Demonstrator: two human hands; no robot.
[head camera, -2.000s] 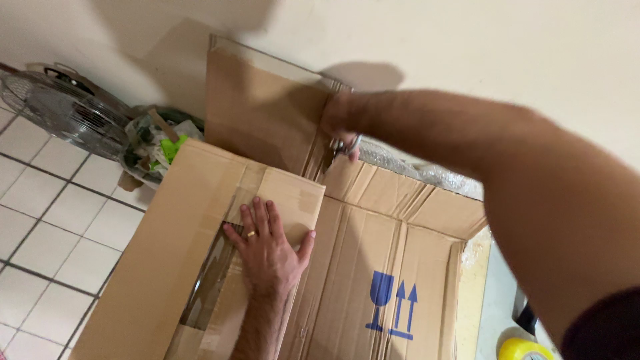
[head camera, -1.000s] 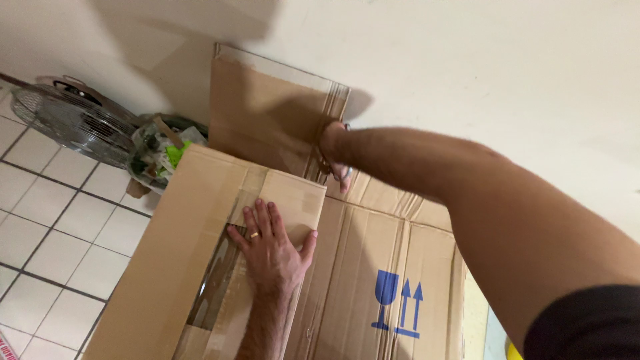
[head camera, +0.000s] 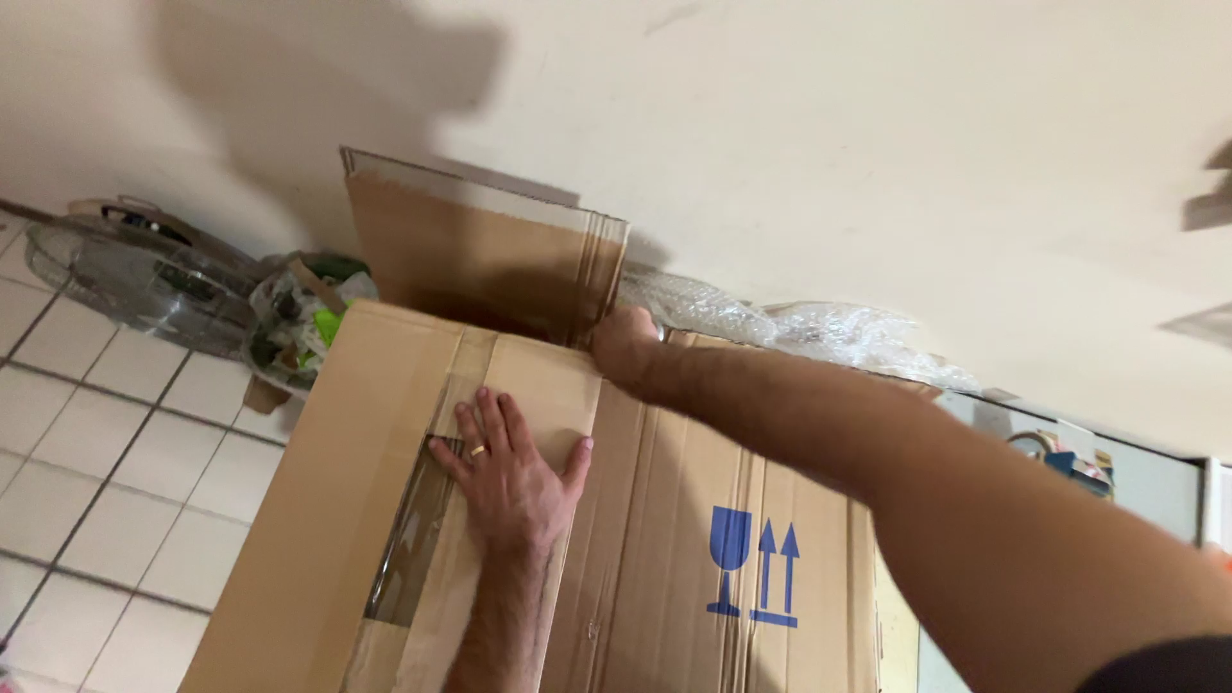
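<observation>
My left hand (head camera: 515, 472), a ring on one finger, lies flat with spread fingers on a taped cardboard box (head camera: 318, 500). My right hand (head camera: 626, 348) is curled at the far fold, where a raised cardboard flap (head camera: 472, 250) meets a cardboard sheet (head camera: 664, 539) printed with a blue glass and arrows. A small bit of shiny metal (head camera: 660, 332) shows at this hand; most of what it grips is hidden behind the fist. Brown tape (head camera: 409, 539) runs along the box beside my left hand.
Bubble wrap (head camera: 799, 322) lies along the pale wall. To the left, a fan (head camera: 144, 279) and a bin of waste (head camera: 298, 318) stand on the tiled floor (head camera: 106, 462). At the right, a tape roll (head camera: 1035, 443) rests on a pale surface (head camera: 1150, 491) near other small things.
The far flap along the wall side of the printed sheet has dropped out of sight behind my right arm, and bubble wrap shows there. My left hand stays flat on the box.
</observation>
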